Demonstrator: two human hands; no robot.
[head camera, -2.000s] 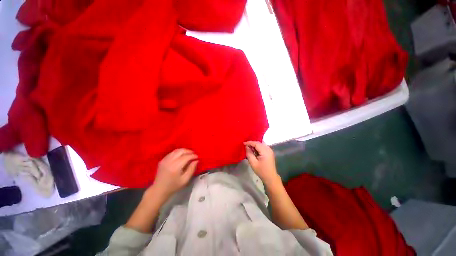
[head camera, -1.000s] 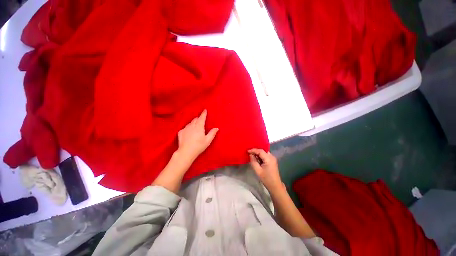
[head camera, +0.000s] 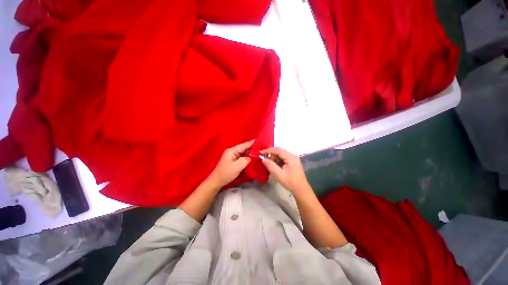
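A large red garment (head camera: 145, 111) lies spread on the white table (head camera: 298, 106). Its near right corner and edge are gathered between my two hands. My left hand (head camera: 231, 164) pinches the garment edge between thumb and fingers. My right hand (head camera: 283, 167) is close beside it, fingertips at the same edge. A small dark or metallic thing shows partly in the fingers of my right hand, mostly hidden. My fingertips are nearly touching.
A white bin (head camera: 406, 118) full of red garments (head camera: 379, 55) stands at the table's right. A red garment pile (head camera: 390, 239) lies lower right. A phone (head camera: 71, 187), an off-white bundle (head camera: 34, 191) and a black object (head camera: 11, 217) lie at left. Clear plastic (head camera: 61, 245) is below.
My left hand has moved from flat on the garment rightward to its edge. My right hand has turned inward beside it. The garment's right edge is drawn in and folded.
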